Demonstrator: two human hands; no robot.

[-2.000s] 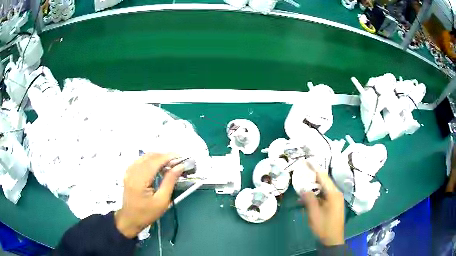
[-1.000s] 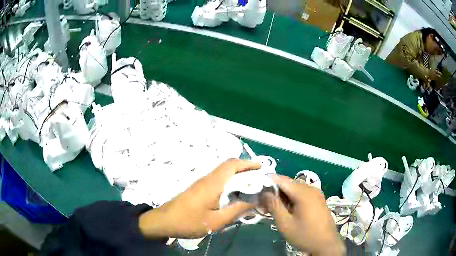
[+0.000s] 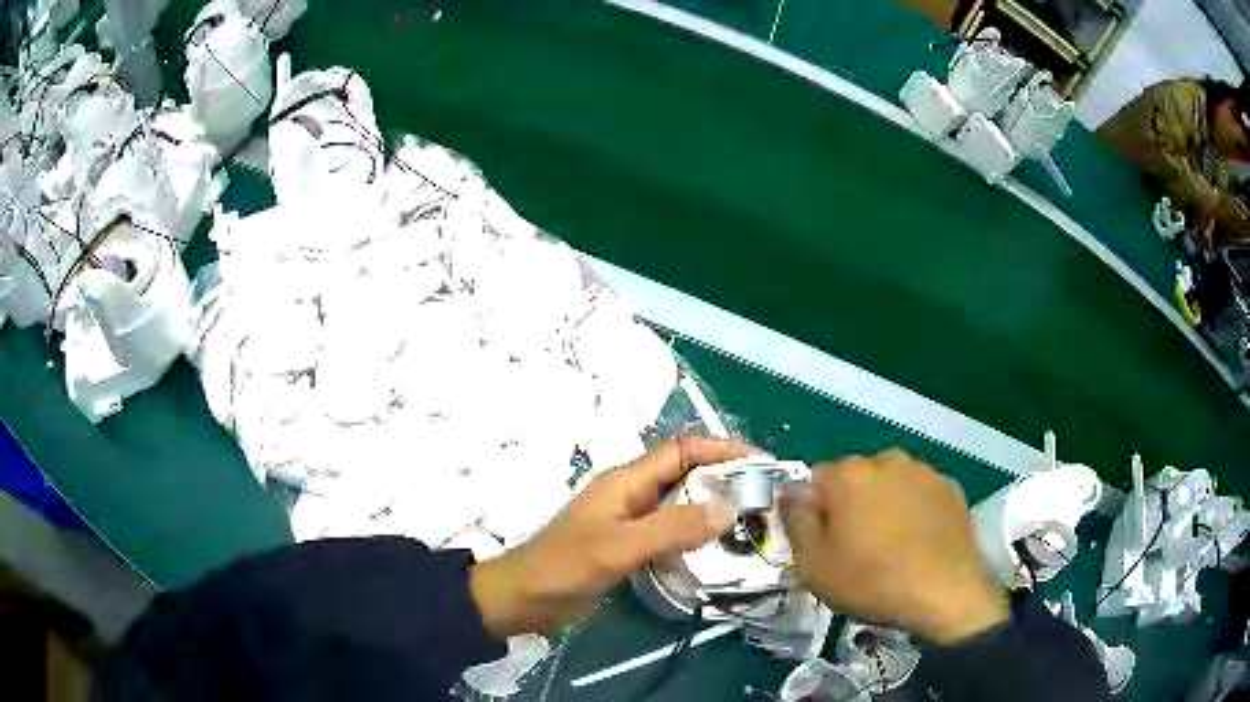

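A white camera body [image 3: 713, 565] with an open end facing up sits low in the middle of the view. Its opening shows a dark centre with a bit of yellow and a grey-white round part. My left hand [image 3: 610, 528] grips its left side, thumb at the opening's rim. My right hand [image 3: 891, 542] is closed at the opening's right edge; its fingertips are partly hidden, so I cannot tell what they hold. A white antenna [image 3: 651, 654] and a black cable show below the body.
A heap of small white parts [image 3: 425, 357] lies to the left. White wired bodies [image 3: 130, 329] cluster at far left, others [image 3: 1172, 535] at right. Round white shells [image 3: 877, 656] lie beside my right wrist. The green belt [image 3: 768, 233] runs behind. A person [image 3: 1179, 151] sits at upper right.
The view has swung left since the oldest frame. My right hand has come from the round shells to the body at my left hand. The body's opening now faces up, with its dark centre visible.
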